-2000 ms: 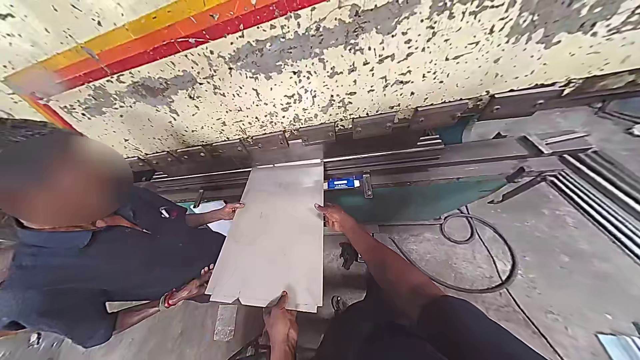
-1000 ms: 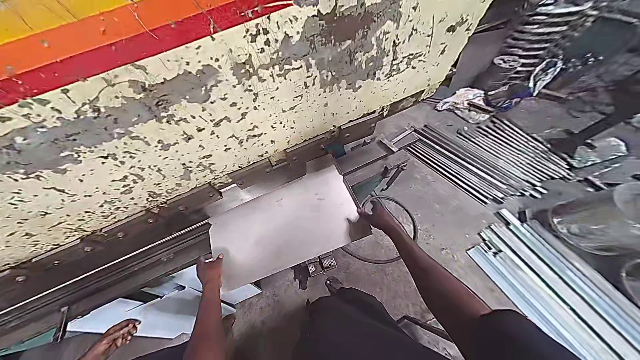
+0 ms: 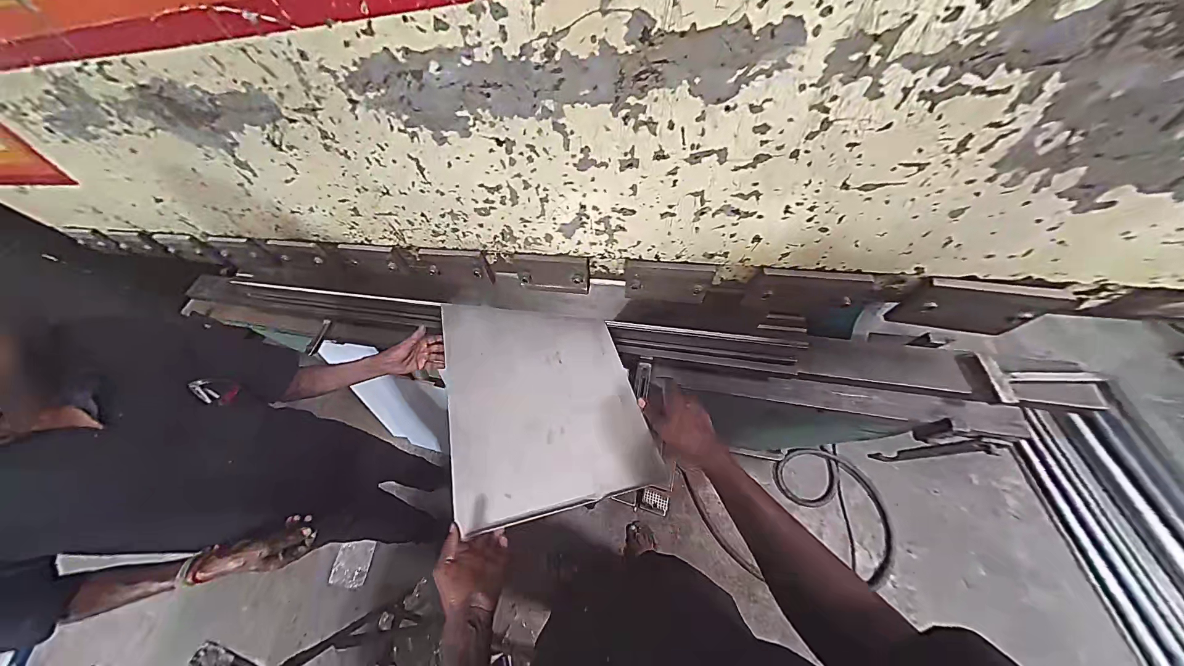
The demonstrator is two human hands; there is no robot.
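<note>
A flat grey sheet-metal panel [image 3: 546,416] lies tilted toward me, its far edge at the bed of a press brake [image 3: 712,342]. My left hand [image 3: 470,569] grips the panel's near left corner, thumb on top. At the right edge my right hand [image 3: 683,427] holds the panel, fingers partly hidden. The near edge shows a narrow bent lip. A co-worker's hand [image 3: 416,353] is at the panel's far left edge; whether it touches is unclear. The co-worker's other hand [image 3: 268,546] is apart from the panel, palm up.
The machine's chipped cream ram [image 3: 592,148] with its row of clamp plates [image 3: 555,272] stands above the bed. Coiled cable [image 3: 832,472] lies on the floor at right, near long metal bars [image 3: 1091,518]. Pale sheets [image 3: 398,398] sit below the bed at left.
The panel was lengthwise to the machine, held by my two hands, a second ago; now it points into the bed. The co-worker's hand has come up beside it. The view has swung left.
</note>
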